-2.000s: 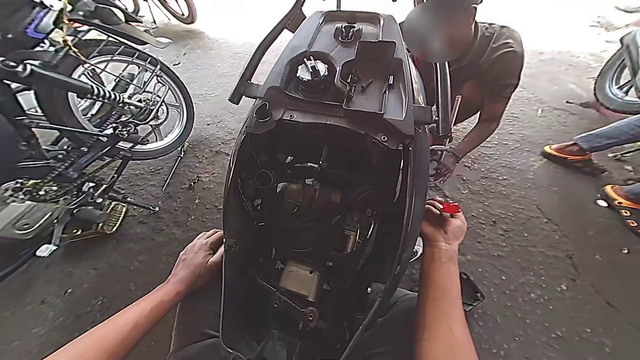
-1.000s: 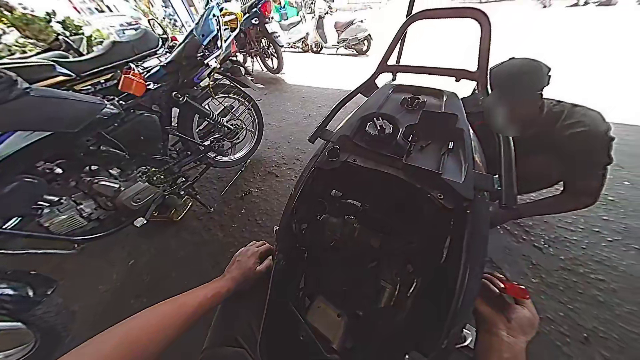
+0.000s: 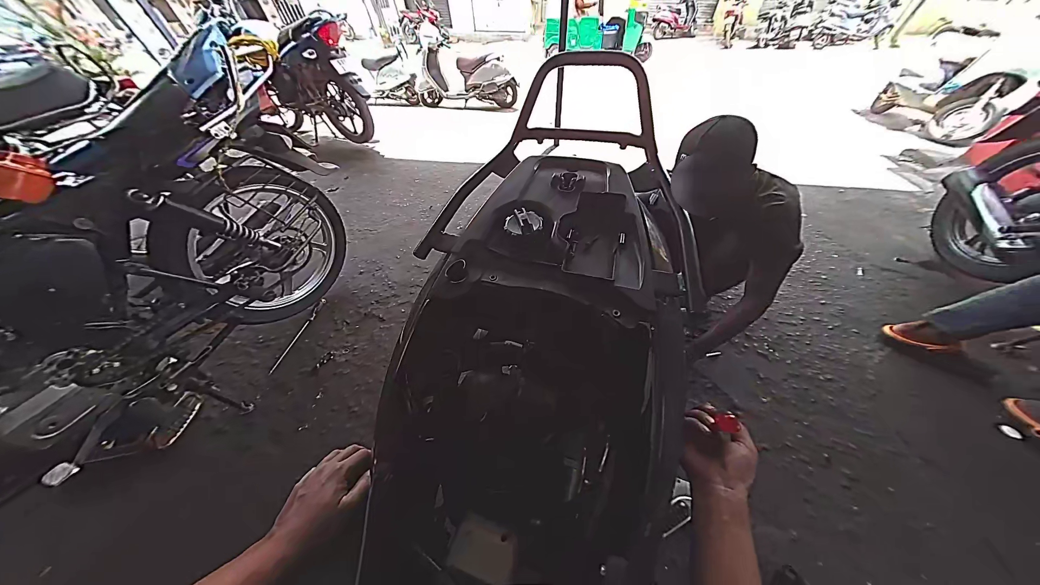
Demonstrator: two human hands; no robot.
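Observation:
A scooter body point(image 3: 666, 357) with its seat off stands between my hands, its engine bay open and dark inside. Toward its tail are a round fuel cap point(image 3: 524, 222), a shallow tray recess and a metal grab rail point(image 3: 587, 58). My left hand point(image 3: 323, 492) rests with its fingertips against the left side panel and holds nothing that shows. At the right side panel, my right hand point(image 3: 720, 455) has its fingers curled around a small red object point(image 3: 725, 422), probably a tool handle; the rest of it is hidden.
A person in a dark cap point(image 3: 731, 219) crouches at the scooter's rear right, one arm reaching low. A motorcycle's rear wheel point(image 3: 268, 244) is at left, with a thin rod point(image 3: 297, 337) on the ground. Another person's sandaled foot point(image 3: 922, 337) and a wheel point(image 3: 983, 219) are at right.
The view has swung up, then right, bringing the street behind into sight. Both hands stay at the scooter's sides, the red object still in my right hand.

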